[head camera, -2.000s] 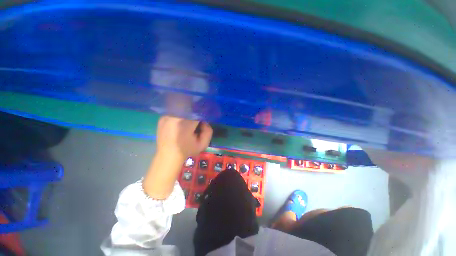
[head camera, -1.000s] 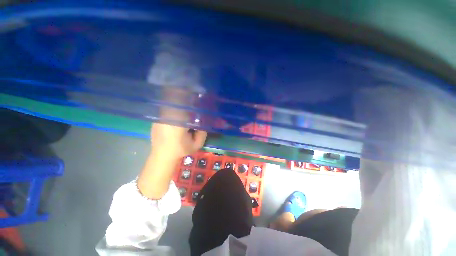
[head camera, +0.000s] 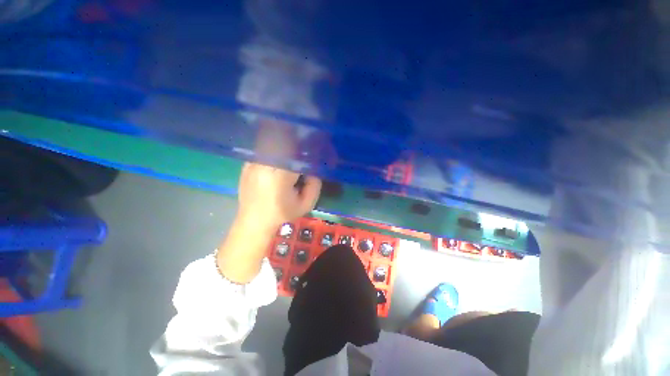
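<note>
My left hand (head camera: 275, 192) reaches up from the lower left in a white sleeve and rests at the edge of the green shelf (head camera: 393, 208). Its fingertips are hidden behind the blue beam. A small dark spot shows between thumb and fingers; I cannot tell if it is a held watch or a gap. Small dark flat pieces (head camera: 470, 222) lie in a row on the shelf to the right of the hand. My right hand is not visible; a blurred white sleeve (head camera: 610, 272) fills the right side.
A wide glossy blue beam (head camera: 441, 88) covers the upper picture. Below the shelf, a red-orange tray (head camera: 389, 253) holds dark watches in its pockets, partly behind my dark-clothed knee (head camera: 330, 301). Another red tray (head camera: 481, 250) is to its right. A blue stool (head camera: 55, 242) stands at left.
The view has shifted, so the beam covers more of the top. My left hand stays at the shelf edge, and more dark pieces show beside it than one second ago.
</note>
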